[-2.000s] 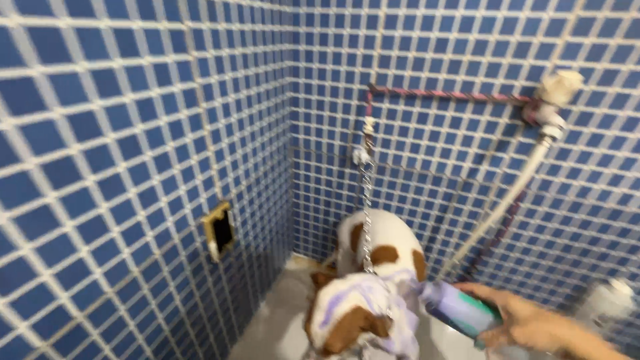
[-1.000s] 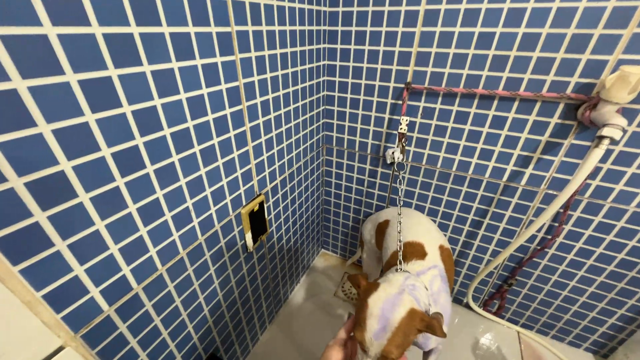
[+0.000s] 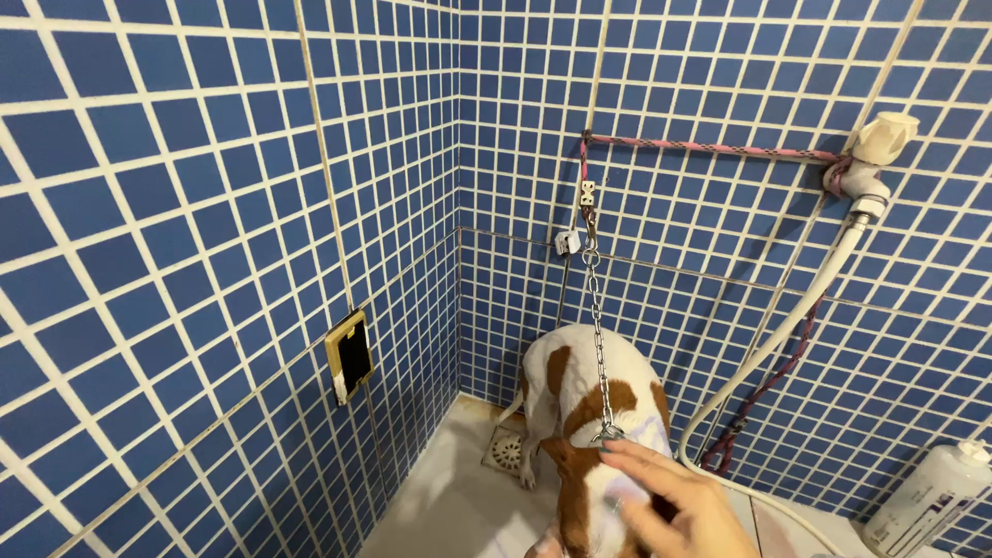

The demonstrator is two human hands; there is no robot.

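A white dog with brown patches [image 3: 601, 360] stands in the tiled corner, its head toward me, with lilac-tinted product on its head and shoulder. My right hand [image 3: 682, 504] rests on the dog's head and neck with its fingers apart, fingertips close to the collar end of the chain. Only a bit of my left hand [image 3: 546, 546] shows at the bottom edge, beside the dog's head; its fingers are hidden. A metal chain [image 3: 597, 318] rises from the dog's neck to a clip on a pink rope [image 3: 713, 147], which is tied around the tap.
A white tap [image 3: 868, 182] with a white hose [image 3: 783, 333] is on the right wall. A white bottle [image 3: 930, 496] bearing writing stands at the lower right. A floor drain [image 3: 505, 449] lies near the dog's hind foot. A yellow-framed wall box [image 3: 353, 356] is on the left wall.
Two seconds ago my right hand held a purple and green bottle by the dog; now that hand is on the dog's head without it. The lilac product on the head looks thinner.
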